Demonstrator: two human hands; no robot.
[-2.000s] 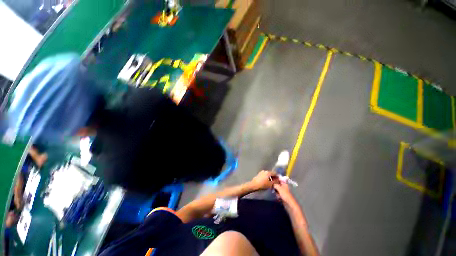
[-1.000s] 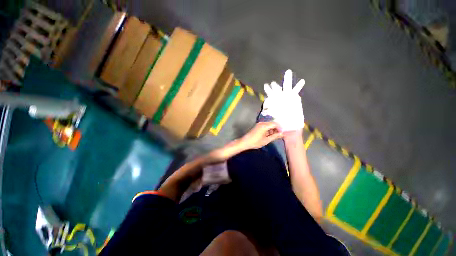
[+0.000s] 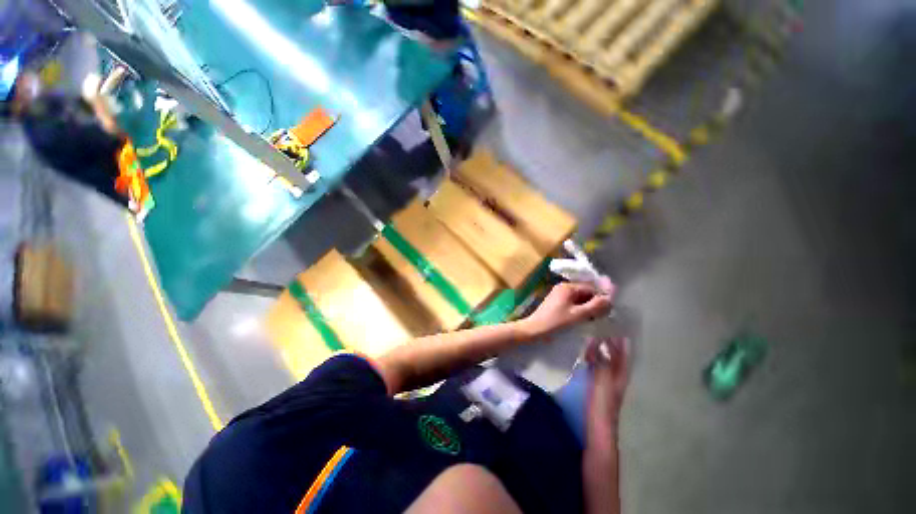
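Observation:
A white knit glove (image 3: 579, 265) hangs crumpled at the fingers of my left hand (image 3: 570, 307), which is bare and pinches it. My right hand (image 3: 608, 359) is bare, just below and to the right, with its fingers bent. The hands are apart. A small whitish spot shows at my right fingers, too blurred to name. Both hands are over the floor in front of my lap.
Cartons (image 3: 432, 263) with green tape lie beyond my left forearm. A green-topped table (image 3: 226, 226) with an orange strip (image 3: 313, 126) stands at upper left. A wooden pallet (image 3: 613, 40) is at the top. A blurred green thing (image 3: 735, 365) is on the floor at right. An ID badge (image 3: 495, 396) hangs on my shirt.
My view has turned, bringing the table and pallet into view. The glove was on my right hand a second ago; it is now off and held in my left hand.

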